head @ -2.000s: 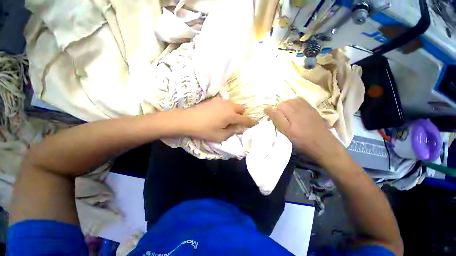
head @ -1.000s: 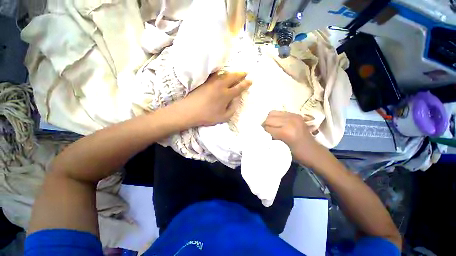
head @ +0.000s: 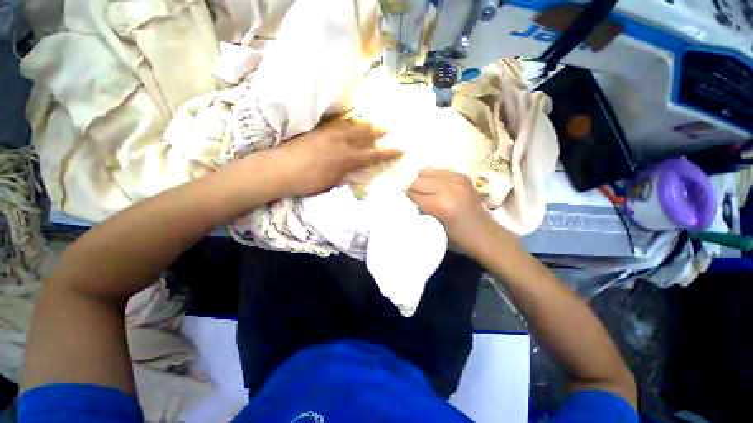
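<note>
A large cream garment (head: 136, 83) is heaped over the machine table, and a pale part of it hangs over the front edge above my lap. A puckered, shirred section (head: 285, 223) lies below my left forearm. My left hand (head: 334, 155) lies flat on the cloth, fingers spread towards the bright glow at the needle. My right hand (head: 443, 198) is right of it, fingers curled and pinching the cloth. The white sewing machine (head: 570, 41) is at the upper right. Glare hides the needle and presser foot.
A black box or pouch (head: 584, 128) and a purple ring on a white roll (head: 683, 195) lie right of the garment. A ruler strip (head: 586, 221) runs along the table edge. Loose cream cords (head: 18, 202) hang at the left edge, above crumpled cloth (head: 157, 351).
My left hand has flattened with its fingers spread near the needle. My right hand has moved back from the left hand and pinches the cloth. The camera view has shifted a little.
</note>
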